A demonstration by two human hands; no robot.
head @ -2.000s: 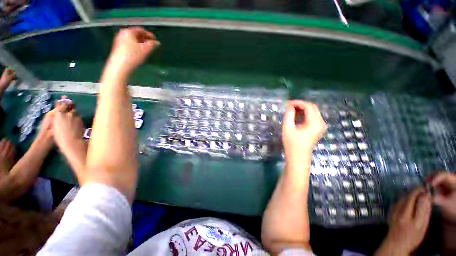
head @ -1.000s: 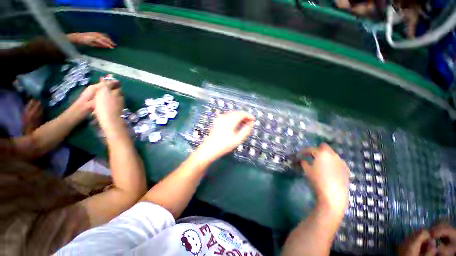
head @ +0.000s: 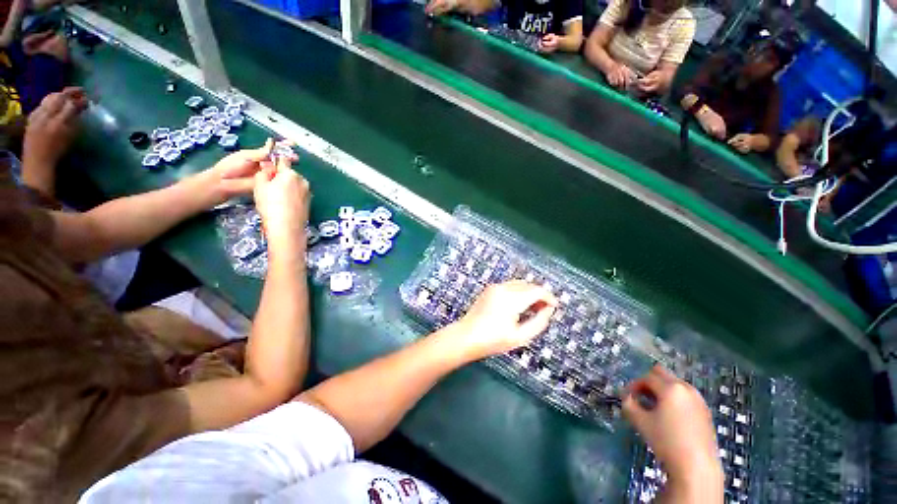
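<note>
A clear blister tray [head: 448,251] with rows of small dark parts with white squares lies in front of me. My left hand [head: 511,317] is over the middle of it, thumb and fingertips curled together. My right hand [head: 674,413] is over its right end, fingers curled in a loop and slightly blurred. Whether either hand pinches a small part cannot be told. A second blister tray [head: 733,418] with similar parts lies to the right, partly hidden by my right hand and forearm.
A paler tray [head: 811,433] lies far right. White housings [head: 366,234] and a crinkled plastic bag [head: 241,236] lie left. A neighbour's hands [head: 280,187] work beside them. The belt [head: 551,212] runs behind a metal rail [head: 325,157]. Several people [head: 639,49] sit opposite, near white cables [head: 816,197].
The view has swung left. My left hand, first raised over the belt, came down to the tray and stays above its middle. My right hand remains near the tray's right end.
</note>
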